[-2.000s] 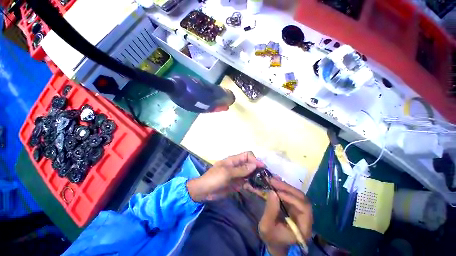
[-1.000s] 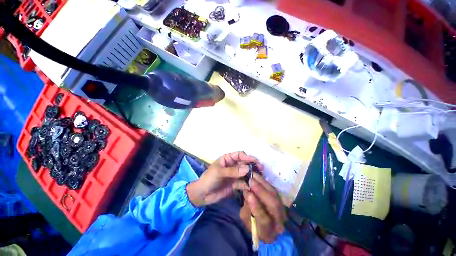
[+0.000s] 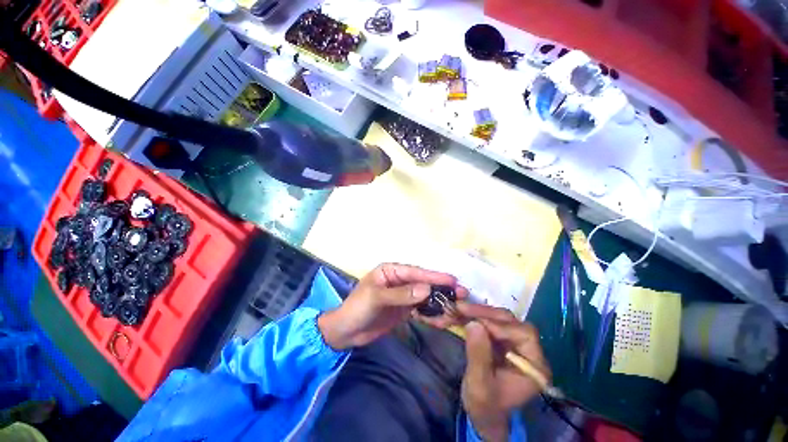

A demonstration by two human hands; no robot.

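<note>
My left hand [image 3: 380,302] holds a small round black unit [image 3: 437,300] between thumb and fingers, above the near edge of the pale yellow mat [image 3: 415,211]. My right hand [image 3: 505,358] holds a pale wooden-handled tool [image 3: 527,369] like a pen. The tool's handle points down and right, and its thin front end reaches to the unit's face. Whether the tip touches the unit is too small to tell. The right fingertips are close to the unit's right side.
A red tray [image 3: 186,298] heaped with black units [image 3: 117,250] lies at left. A hanging screwdriver [image 3: 315,160] is over the mat's far left corner. A white shelf [image 3: 415,65] with small parts runs behind. Tweezers [image 3: 579,306] and a yellow note [image 3: 646,332] lie at right.
Since a second ago, the unit has turned from edge-on to show its dark face. My right hand has moved right, and the tool has swung from near upright to slanting down and right.
</note>
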